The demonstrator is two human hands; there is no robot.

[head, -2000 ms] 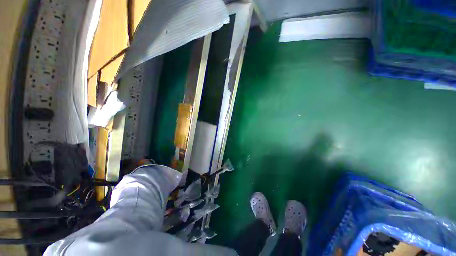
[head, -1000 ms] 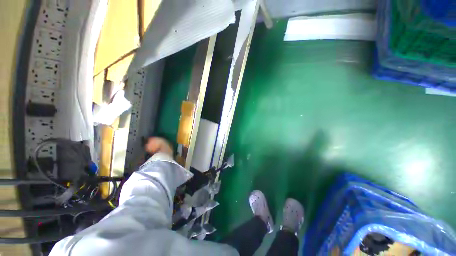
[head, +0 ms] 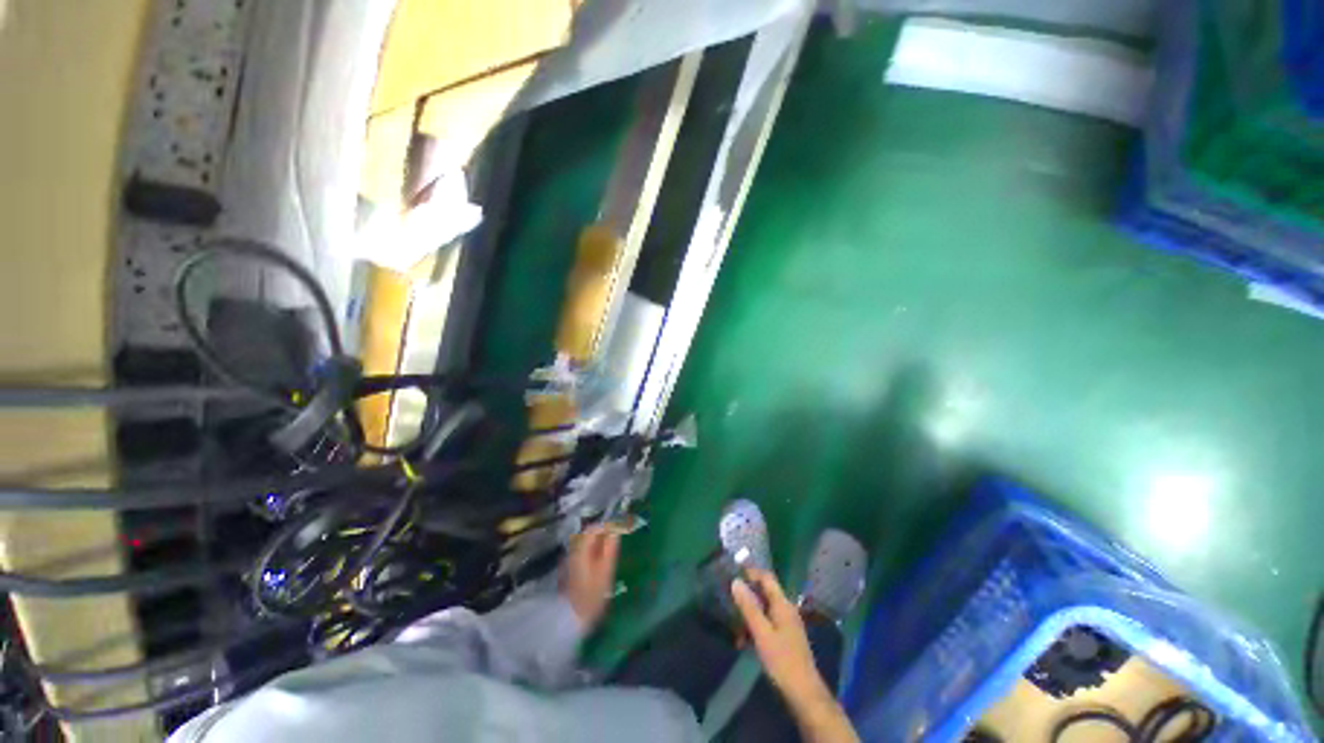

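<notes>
My right hand point(head: 777, 624) is low in the centre, in front of my shoes, and holds a small dark block point(head: 722, 584), seemingly an adapter. My left hand point(head: 591, 571) is at the end of a light grey sleeve, beside the plastic-wrapped cable ends point(head: 610, 486) at the rack's edge. It is blurred, and whether it grips anything cannot be told. Thick black cables point(head: 102, 498) run across the padded shelf edge point(head: 51, 290) into a tangle of black cords point(head: 349, 552) with yellow ties. A black adapter point(head: 172, 200) sits on the socket strip point(head: 186, 87).
Crumpled white wrap point(head: 424, 225) and brown cardboard point(head: 472, 51) lie on the rack at the upper left. A film-lined blue crate point(head: 929, 624) with black cords and cardboard stands at the lower right. Stacked blue crates point(head: 1212, 240) stand at the upper right on the green floor point(head: 1002, 319).
My left hand has drawn back from the lower socket strip towards the lower centre. My right hand has come into view with the dark block. More of the cord tangle shows as the view has shifted.
</notes>
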